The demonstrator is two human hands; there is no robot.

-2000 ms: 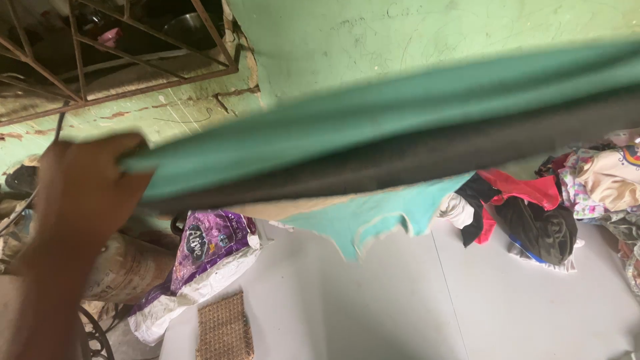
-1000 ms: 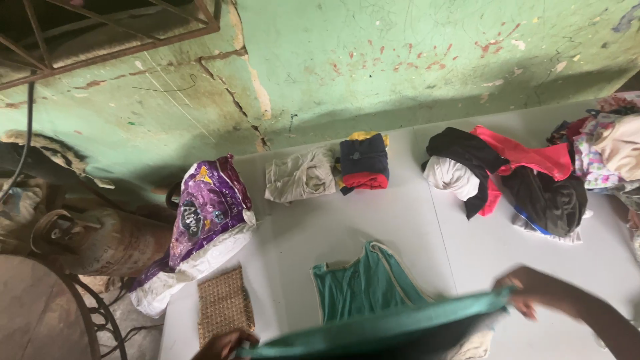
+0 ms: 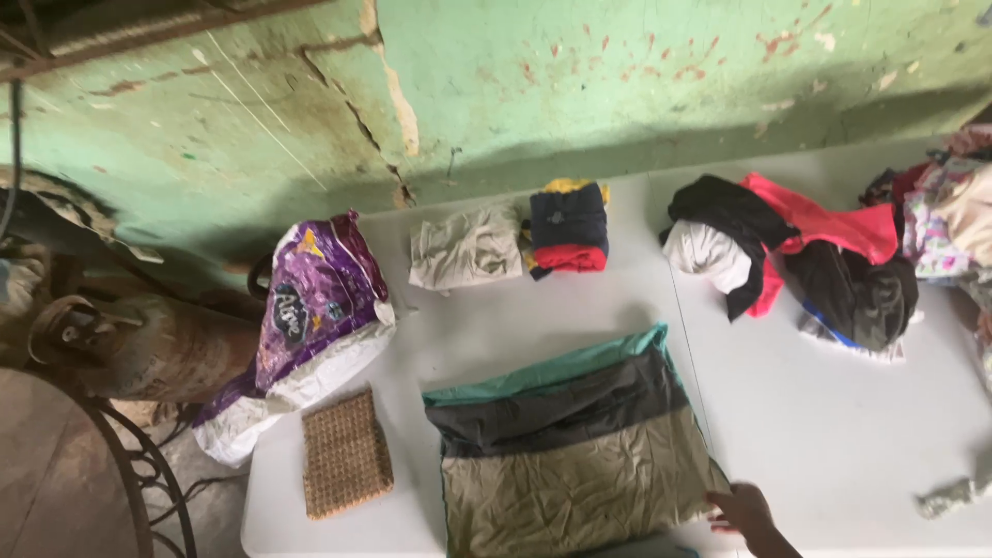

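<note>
A cloth garment (image 3: 573, 457) with teal, dark grey and khaki bands lies spread on the white table, its teal edge toward the wall. At its lower right edge is my right hand (image 3: 740, 511), fingers at the cloth; whether they pinch it I cannot tell. My left hand is out of the frame. Beyond the garment are a folded off-white cloth (image 3: 465, 248) and a folded navy and red garment (image 3: 570, 225) with some yellow behind it.
A purple and white plastic package (image 3: 322, 310) and a woven brown mat (image 3: 347, 453) are at the left. Heaped black and red clothes (image 3: 833, 225) and a floral pile (image 3: 938, 209) occupy the right. A rusty gas cylinder (image 3: 170, 349) stands beyond the white table's (image 3: 267, 496) left edge.
The garment, held stretched up between both hands a second ago, now lies on the table. My left hand has left the view.
</note>
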